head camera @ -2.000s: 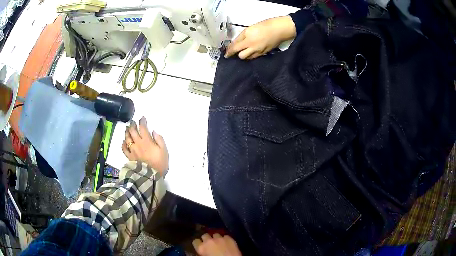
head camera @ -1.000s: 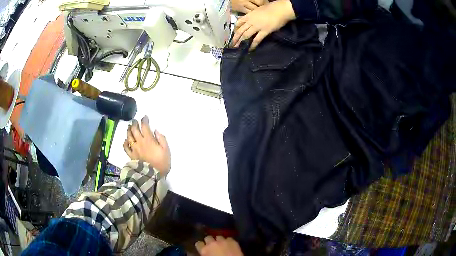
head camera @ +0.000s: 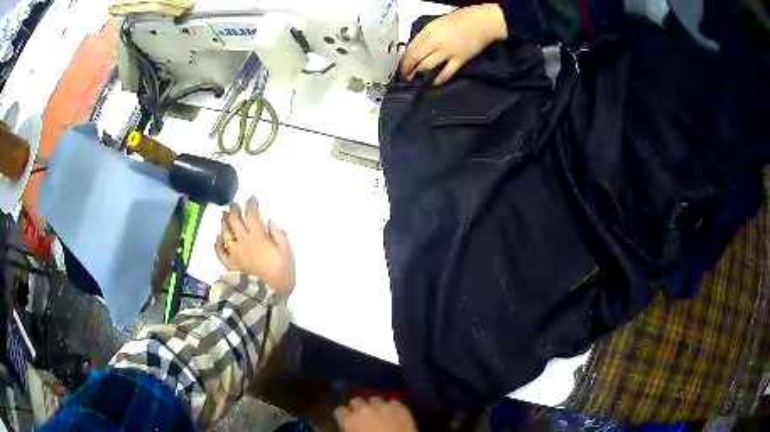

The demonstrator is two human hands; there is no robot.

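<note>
A large dark denim garment (head camera: 490,245) lies on the right of the white table, with pale topstitching and a pointed pocket outline near its top. My left hand (head camera: 257,253), in a checked sleeve, rests palm down on the table left of the denim, fingers a little apart, holding nothing. What seems to be my right hand (head camera: 376,415) is at the bottom edge, cut off; its grip cannot be told. Another person's hand (head camera: 456,40), in a dark sleeve, lies on the denim's top edge beside the white sewing machine (head camera: 253,51).
Brass-handled shears (head camera: 248,125) lie before the machine. A black-headed mallet (head camera: 204,179) with a lime-green handle is near my left fingertips, beside a yellow spool (head camera: 148,149). Blue-grey cloth (head camera: 110,211) hangs at left. Brown-yellow plaid cloth (head camera: 675,354) is at lower right.
The denim has shifted and folded over, uncovering white table and plaid cloth at lower right. The other person's second hand, seen one second ago, is out of view. My hands have barely moved.
</note>
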